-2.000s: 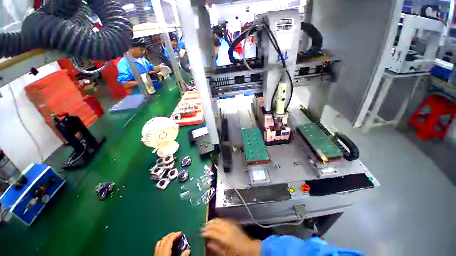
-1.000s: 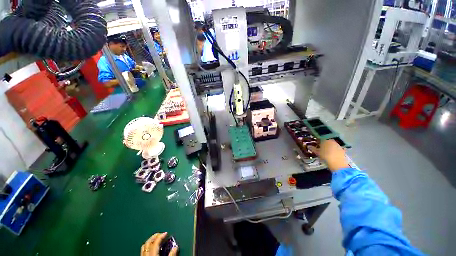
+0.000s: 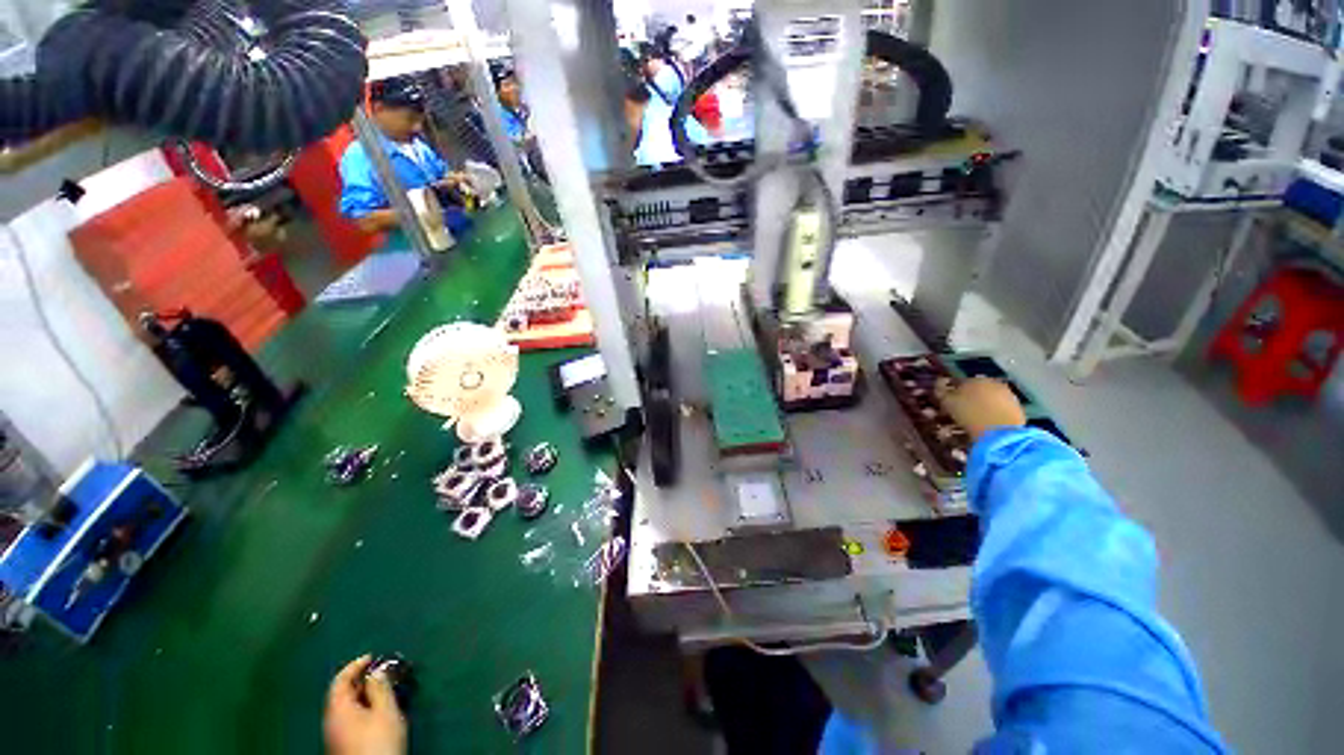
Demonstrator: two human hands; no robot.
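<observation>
My left hand [image 3: 366, 714] is low over the green bench, its fingers on a small dark housing [image 3: 391, 676]. Another dark housing [image 3: 520, 705] lies on the mat to its right. My right hand [image 3: 983, 404] reaches over the brown-red fixture [image 3: 921, 398] at the machine's right station; whether it holds a part is hidden. The green cover [image 3: 985, 369] stands open beside that fixture. The left station's green cover plate [image 3: 744, 401] is closed.
A cream fan [image 3: 469, 381], silver-framed parts [image 3: 470, 519] and clear scraps [image 3: 544, 556] lie left of the machine post. The driver head [image 3: 803, 263] is above the pink-and-black box [image 3: 818, 359]. A blue-smocked person [image 3: 386, 165] sits across the bench.
The right station's cover has opened since the oldest frame, and my right hand has moved from the bench to its fixture. My left hand has moved left; a housing now lies to its right.
</observation>
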